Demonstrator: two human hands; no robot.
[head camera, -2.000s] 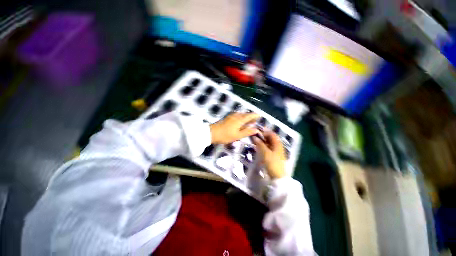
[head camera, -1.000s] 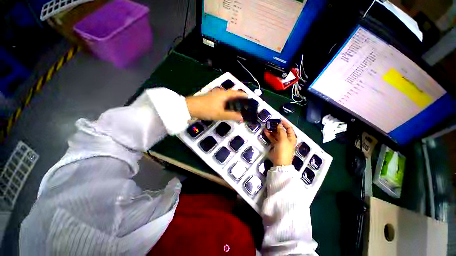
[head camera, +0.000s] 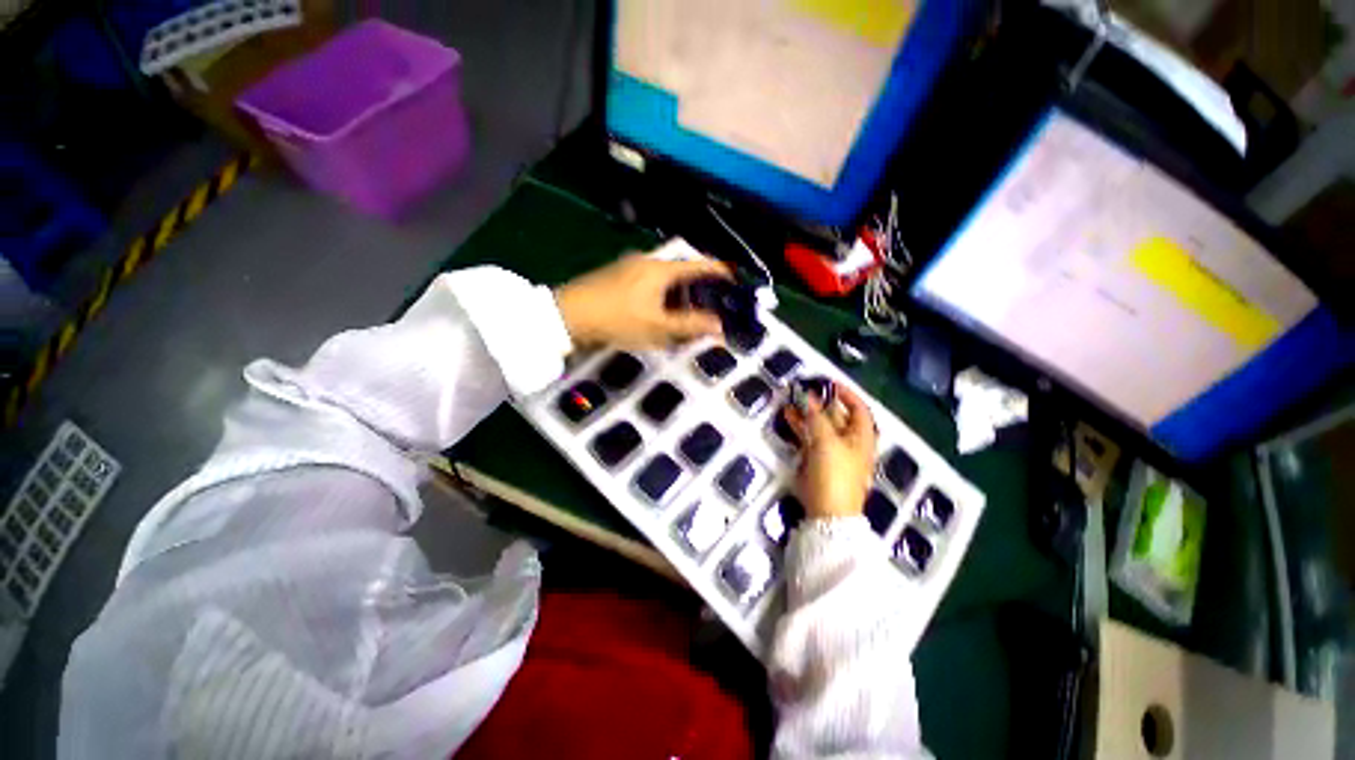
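A white tray (head camera: 933, 584) lies slanted on the green mat, its pockets holding black rounded-square watch bodies (head camera: 700, 444). Some reflect white glare; one at the left shows a small red-orange spot. My left hand (head camera: 632, 305) is over the tray's upper part, closed around a black rounded object (head camera: 716, 305), likely a scanner; it is slightly blurred. My right hand (head camera: 835, 453) is over the tray's right middle, its fingertips holding a small dark watch body (head camera: 811, 392), partly hidden by the fingers.
Two monitors, left (head camera: 743, 82) and right (head camera: 1100, 282), stand behind the tray. A red and white box (head camera: 835, 264), cables and crumpled tissue (head camera: 988, 410) lie before them. A green-white packet (head camera: 1164, 538) and wooden board (head camera: 1211, 698) are right. A purple crate (head camera: 364, 119) is on the floor.
My left hand has shifted slightly up with the black object, away from my right hand. My right hand has lowered slightly. The left monitor now shows a yellow bar.
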